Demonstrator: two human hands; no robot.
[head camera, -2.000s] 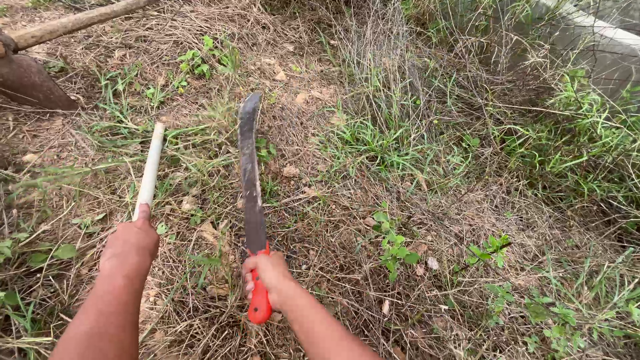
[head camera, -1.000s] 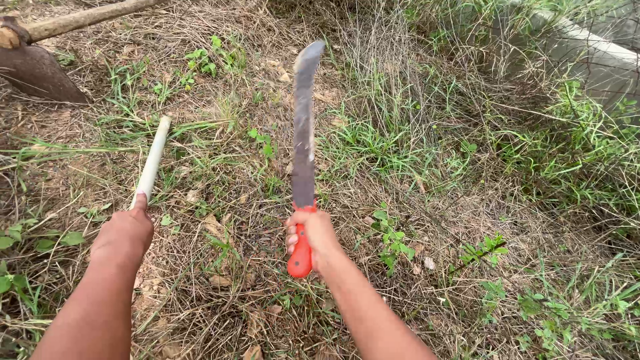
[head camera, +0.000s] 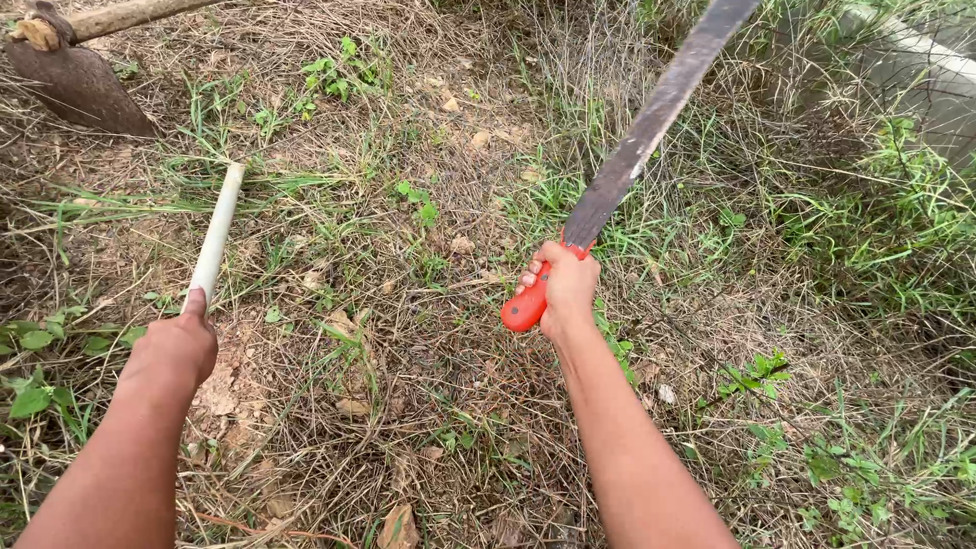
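Note:
My left hand grips the lower end of a short white pipe or stick, its thumb along the shaft, its far end pointing up and slightly right. My right hand is closed around the red riveted handle of a machete. The dark, worn blade slants up to the right over the grass, and its tip is cut off by the top edge of the view. The two held things are well apart.
A rusty hoe head on a wooden handle lies at the upper left. Dry grass, small green weeds and stones cover the ground. At the upper right, a pale concrete edge stands behind denser grass and thin twigs.
My right hand has moved to the right and up with the machete, whose blade has swung from nearly upright to a rightward slant. My left hand still holds the white pipe or stick.

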